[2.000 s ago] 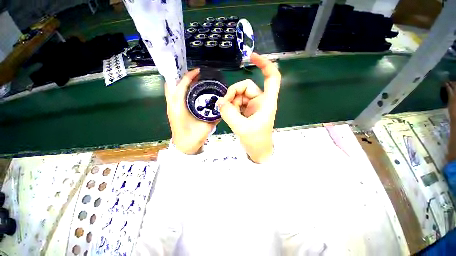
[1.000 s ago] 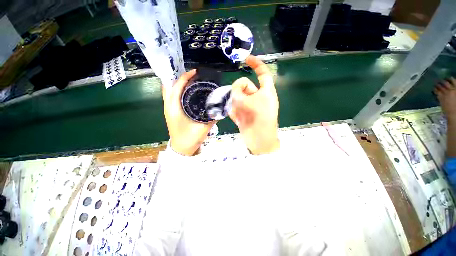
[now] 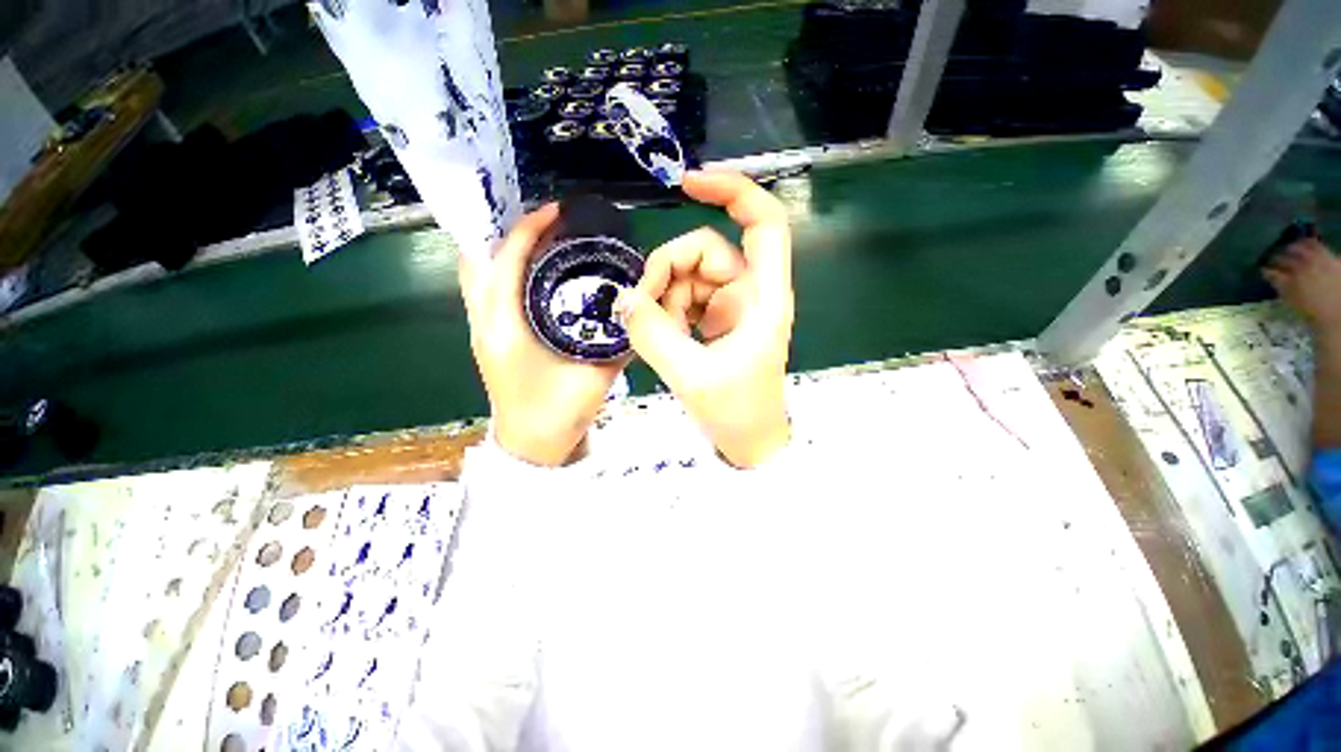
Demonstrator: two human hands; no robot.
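Observation:
My left hand [image 3: 527, 367] holds a black housing [image 3: 547, 326] with its open end towards me, and also a white label sheet [image 3: 441, 118] with dark shapes, upright. A round die-cut sticker [image 3: 591, 310] shows inside the housing's ringed rim. My right hand [image 3: 724, 316] is at the housing's right side, thumb and forefinger pinched at the sticker's edge. A second die-cut sticker [image 3: 647, 129], seen nearly edge-on, hangs from a raised fingertip of my right hand.
A green conveyor belt [image 3: 912, 250] runs behind the bench. Beyond it stand housing trays [image 3: 610, 96]. A perforated metal upright [image 3: 1162, 243] is at right. A spare sheet with holes [image 3: 253, 599] lies at bench left. Another person's hand [image 3: 1306, 279] is at the right edge.
A sticker held beside the housing a second ago now sits inside its open end, under my right fingers. The raised sticker has turned edge-on. Both hands have shifted slightly left.

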